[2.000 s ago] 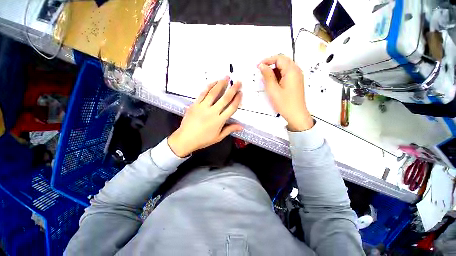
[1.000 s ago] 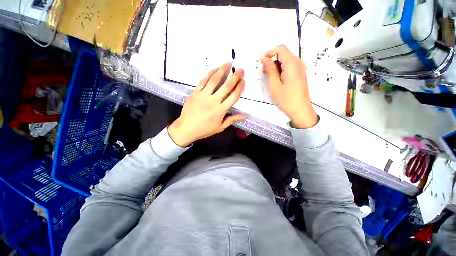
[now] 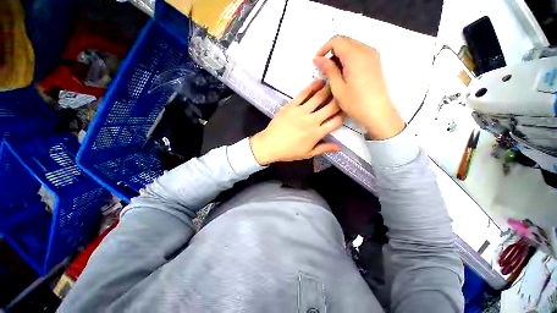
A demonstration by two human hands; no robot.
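Note:
The white marking template point(image 3: 342, 30) lies on the table over a dark cut fabric panel point(image 3: 403, 13), which shows as a dark area at the far side and a thin dark rim at the left. My left hand point(image 3: 302, 125) lies flat on the template's near part, fingers spread. My right hand point(image 3: 360, 79) is just above and beside the left fingertips, with thumb and index finger pinched together at a small white tip, perhaps a marking pen. Most of the pen is hidden by the hand. The template's slots are covered by my hands.
A white sewing machine point(image 3: 516, 92) stands at the right, with a black phone point(image 3: 484, 46) behind it and orange-handled snips point(image 3: 468, 156) in front. Red scissors point(image 3: 514, 257) lie far right. Blue crates point(image 3: 131, 104) stand at the left. A measuring tape point(image 3: 357, 165) runs along the table's front edge.
The view has turned, so the table appears more tilted. My right hand has moved left over the template, close to my left fingertips. My left hand still rests on the template.

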